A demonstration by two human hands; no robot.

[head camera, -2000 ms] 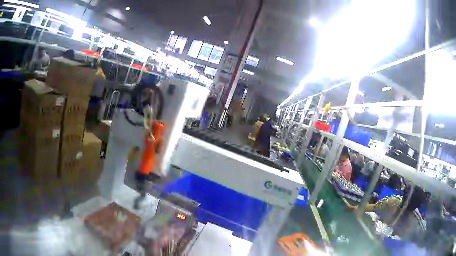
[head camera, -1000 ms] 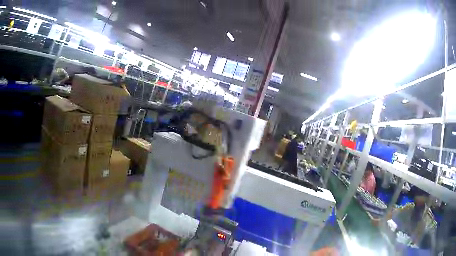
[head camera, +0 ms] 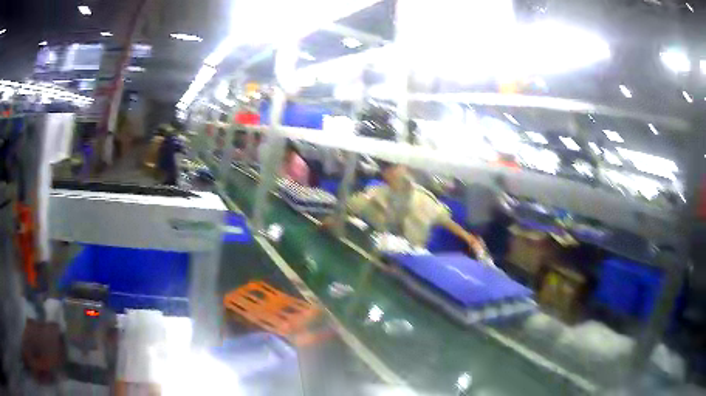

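Neither of my hands can be made out. The picture is blurred. Nearest in front of me, an orange lattice tray (head camera: 271, 308) lies between the machine and the green conveyor belt (head camera: 348, 298). A light-blue bin (head camera: 259, 363) is just below it, partly washed out by glare. Small white units (head camera: 339, 289) lie singly on the belt. At the left are the white gantry machine (head camera: 131, 216), its upright orange screwdriver head (head camera: 27, 244) and a small dark box with red digits (head camera: 91, 313).
Across the belt a blue sheet (head camera: 464, 278) covers stacked white units. A person in a pale yellow top (head camera: 406, 209) stands behind it, one arm reaching towards it. Metal frame posts (head camera: 271, 162) and an overhead shelf run along the belt. A deep-blue tote (head camera: 131, 272) is under the gantry.
The view has swung to the right. The machine has shifted to the left edge, the cartons have left the picture, and the belt, orange tray and blue sheet show more fully.
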